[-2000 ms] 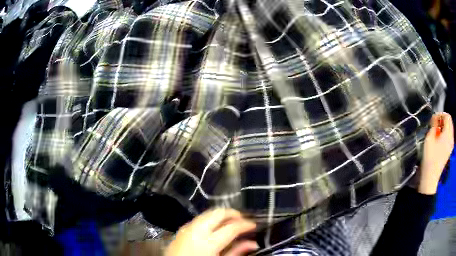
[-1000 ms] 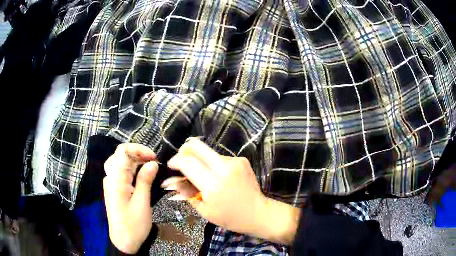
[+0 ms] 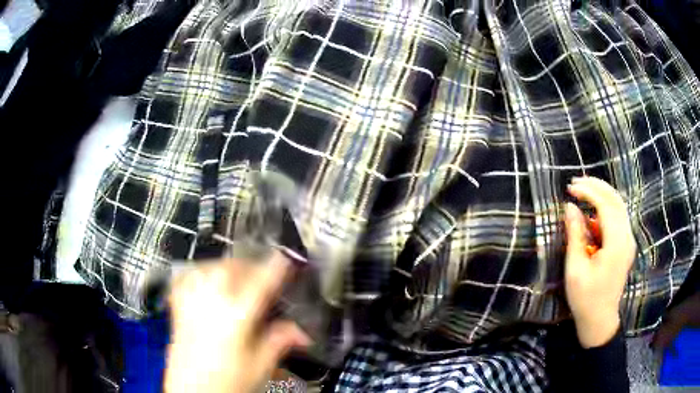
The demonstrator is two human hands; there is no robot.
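The plaid garment [image 3: 368, 115], black with cream and grey-blue checks, spreads across most of the view. My left hand [image 3: 230, 322] is blurred at the lower left. Its fingers are on the garment's front edge, and the cloth there is blurred and bunched up as if held. My right hand [image 3: 602, 261] is over the right part of the garment with its fingers curled. Orange-red thread snips [image 3: 594, 234] show in its palm, mostly hidden by the fingers, and their blades cannot be made out. A narrow strip [image 3: 209, 173] with broken checks shows on the garment's left part.
A white table edge [image 3: 96, 180] shows at the left, beside dark cloth. Black-and-white gingham [image 3: 453, 372] lies below the garment at the bottom. Blue surfaces show at the lower left [image 3: 144, 353] and lower right [image 3: 681, 357].
My hands were together at the front edge a second ago and are now apart. The right hand has moved right with the snips. The bunched folds in the middle have opened out.
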